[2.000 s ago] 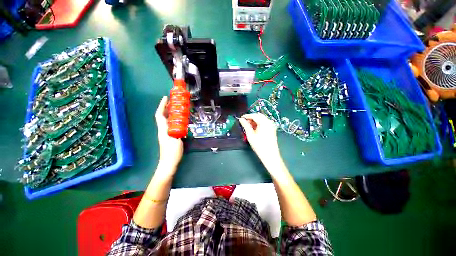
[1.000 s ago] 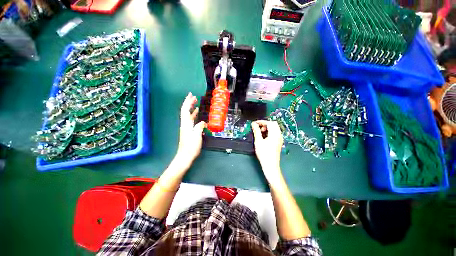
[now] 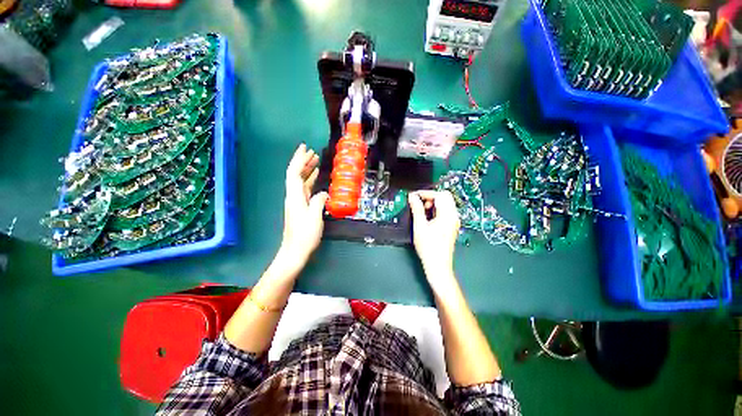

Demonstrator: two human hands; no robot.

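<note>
A black test fixture (image 3: 368, 231) stands in front of me, with its upright at the back. Its orange-red toggle clamp handle (image 3: 348, 175) points toward me. A green circuit board (image 3: 382, 209) lies in the fixture under the clear pressure plate, partly hidden by the handle. My left hand (image 3: 304, 213) is at the fixture's left side, thumb close to the handle's lower end and the other fingers raised. My right hand (image 3: 435, 225) is at the right side, fingertips bent at the board's right end. Whether either hand grips the board is too small to tell.
A blue left tray (image 3: 228, 162) is heaped with populated boards. Right of the fixture are a pale module (image 3: 429, 136), wires and a loose board pile (image 3: 553, 183). Two blue bins (image 3: 537, 89) (image 3: 606, 244) stand further right. A power supply (image 3: 460, 28) is behind.
Since the first frame the view has shifted, and the clamp handle now appears more central. My right fingertips have come closer to the board's end. Since the second frame, the hands have barely moved.
</note>
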